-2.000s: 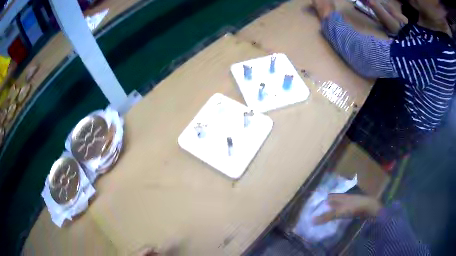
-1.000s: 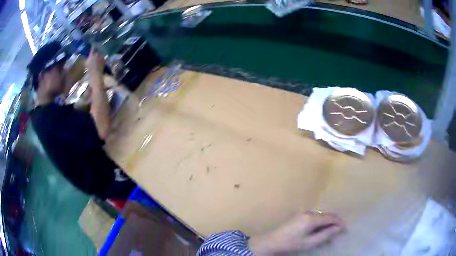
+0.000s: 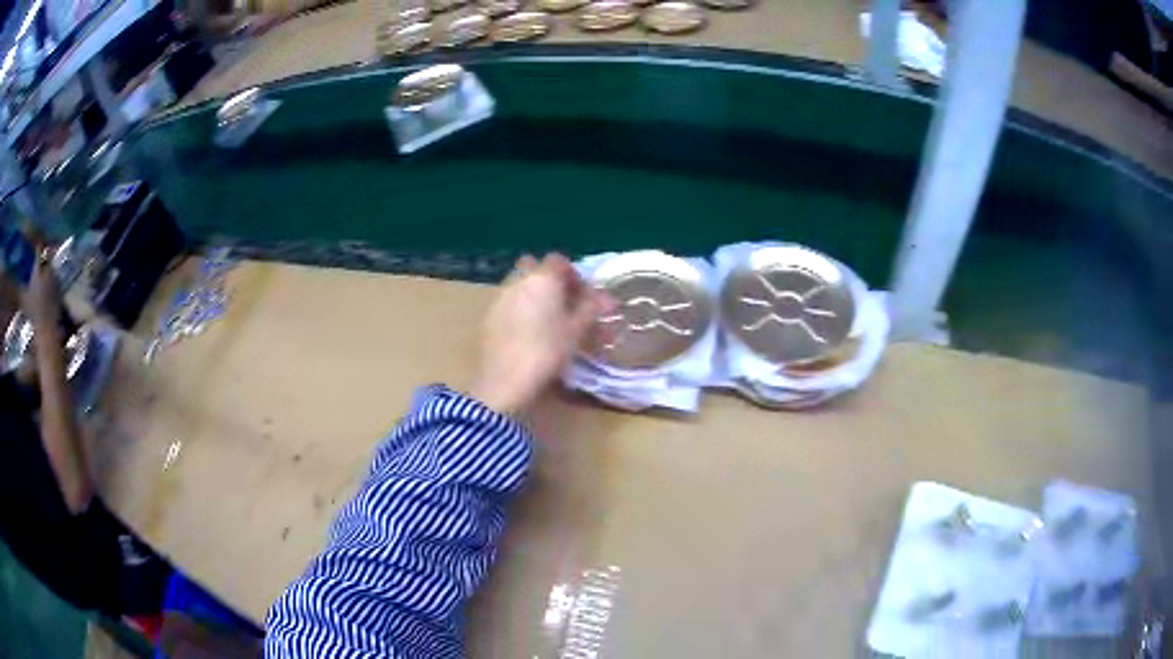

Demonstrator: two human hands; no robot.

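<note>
Two stacks of round copper covers with white sheet edges sticking out stand side by side at the bench's back edge, a left stack [image 3: 652,315] and a right stack [image 3: 791,306]. My left hand [image 3: 534,322], bare and in a striped sleeve, is at the left rim of the left stack. Its fingertips overlap the rim; blur hides whether they grip it. My right hand is out of view. Two white fixture plates, one larger [image 3: 945,566] and one beside it [image 3: 1083,547], lie blurred at the lower right, with posts on them.
A white upright [image 3: 962,167] stands behind the right stack. The green belt [image 3: 682,155] carries a cover on a white sheet [image 3: 431,97]. Small shiny parts [image 3: 585,615] lie at the bench's front. A person [image 3: 52,451] works at the left, near a parts heap [image 3: 193,303].
The view has swung, bringing the stacks to the middle and the fixture plates to the lower right. My left hand has moved from the bench's front to the left stack.
</note>
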